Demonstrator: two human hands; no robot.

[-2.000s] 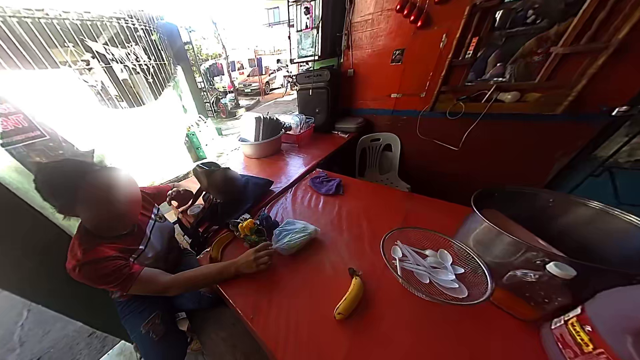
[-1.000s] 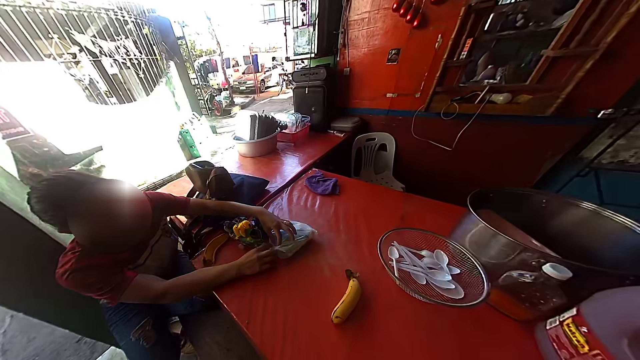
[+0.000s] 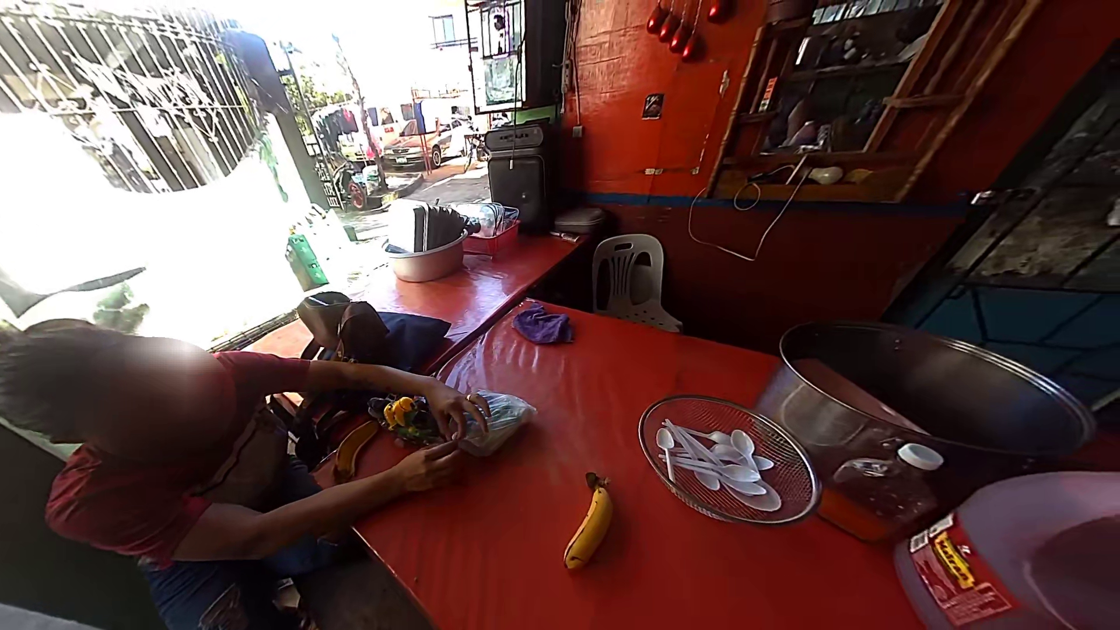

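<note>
Neither my left hand nor my right hand shows in the head view. Across the red table (image 3: 516, 542), at the left, another person (image 3: 219, 472) sits with both hands on a clear plastic bag (image 3: 503, 420); what is inside it I cannot tell. Beside the bag lie a bunch of small yellow fruit or flowers (image 3: 399, 411) and a banana (image 3: 352, 448) near the table's edge. A second banana (image 3: 589, 529) lies alone nearer to me. To its right, a wire mesh basket (image 3: 649, 437) holds several white plastic spoons (image 3: 739, 472).
At the right stand a large metal pot (image 3: 814, 411), a clear jar with a white cap (image 3: 884, 490) and a big plastic container (image 3: 989, 560). A purple cloth (image 3: 544, 324) lies at the far edge, before a plastic chair (image 3: 632, 271). A basin (image 3: 429, 262) stands farther back.
The other person leans farther over the table. One of their hands was near the dark bag two seconds ago; both are now at the plastic bag.
</note>
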